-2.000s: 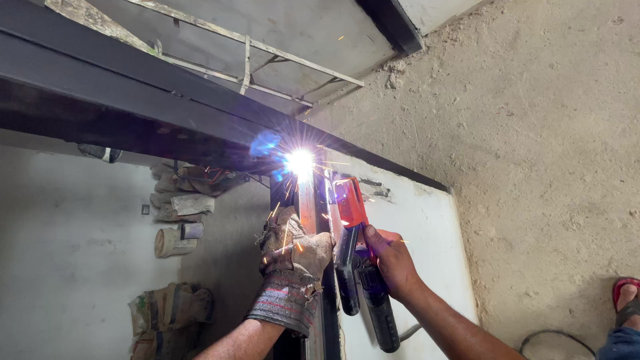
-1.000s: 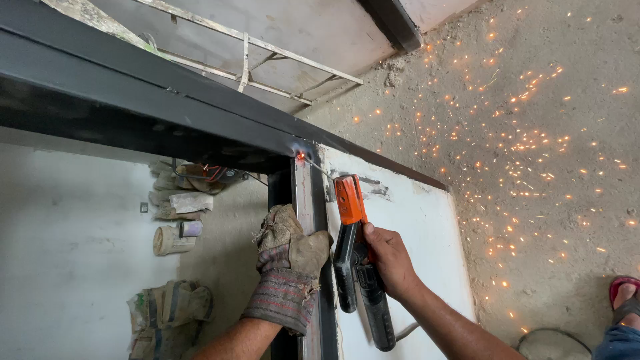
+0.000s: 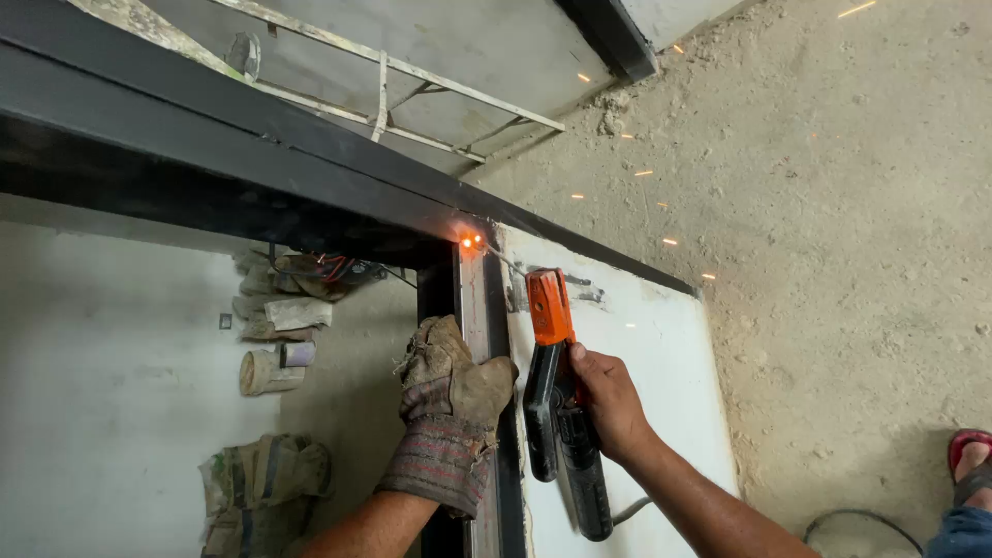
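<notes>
My left hand [image 3: 457, 395], in a worn, dirty work glove, is closed around a metal upright [image 3: 478, 310] of a black steel frame. My bare right hand [image 3: 612, 399] grips a welding electrode holder [image 3: 549, 310] with an orange head and black handles. A thin electrode [image 3: 505, 262] runs from its jaws up to the joint where the upright meets a dark steel beam [image 3: 325, 163]. Two small spots glow orange at that joint. A cable leaves the lower end of the holder.
A paint-spattered metal ladder [image 3: 382, 93] lies beyond the beam. Sacks [image 3: 263, 473] and a bucket [image 3: 267, 372] are at the left. A white wall panel [image 3: 635, 372] adjoins the upright. Sparks fly over the rough floor [image 3: 845, 232]. A person's sandalled foot [image 3: 969, 457] is at the right edge.
The bright arc seen two seconds ago is out, and only an orange glow remains at the joint. The many sparks of one second ago have thinned. Both hands keep their holds.
</notes>
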